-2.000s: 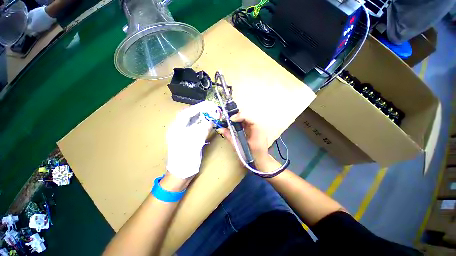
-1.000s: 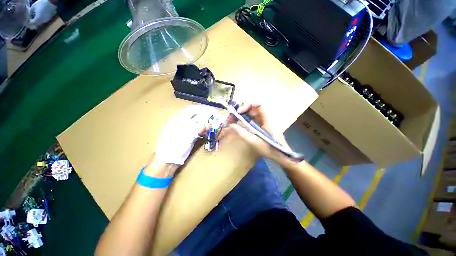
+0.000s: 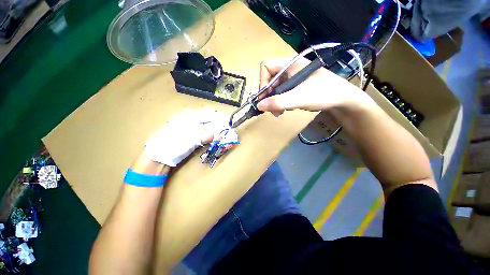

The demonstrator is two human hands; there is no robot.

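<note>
My left hand (image 3: 185, 137), in a white glove with a blue wrist strap (image 3: 145, 178), holds a small wired assembly (image 3: 221, 149) with blue, red and dark wires over the cardboard sheet (image 3: 102, 145). My bare right hand (image 3: 293, 91) grips the black soldering iron (image 3: 290, 82) like a pen. The iron's metal front points down-left at the top of the assembly; whether the tip touches it cannot be told. A pale tube runs along the iron. The black iron stand (image 3: 194, 78) with its tip-cleaning tray (image 3: 230, 87) lies just above my hands.
A clear fume funnel (image 3: 161, 32) is at the upper left. White wired assemblies (image 3: 26, 230) lie on the green surface at the lower left. A black box with a lit display (image 3: 376, 24) and an open carton of black parts (image 3: 424, 129) are at the right.
My right hand has turned and risen to the right, with the iron's rear now pointing up-right and its front at the assembly. My left hand with the assembly has shifted slightly left.
</note>
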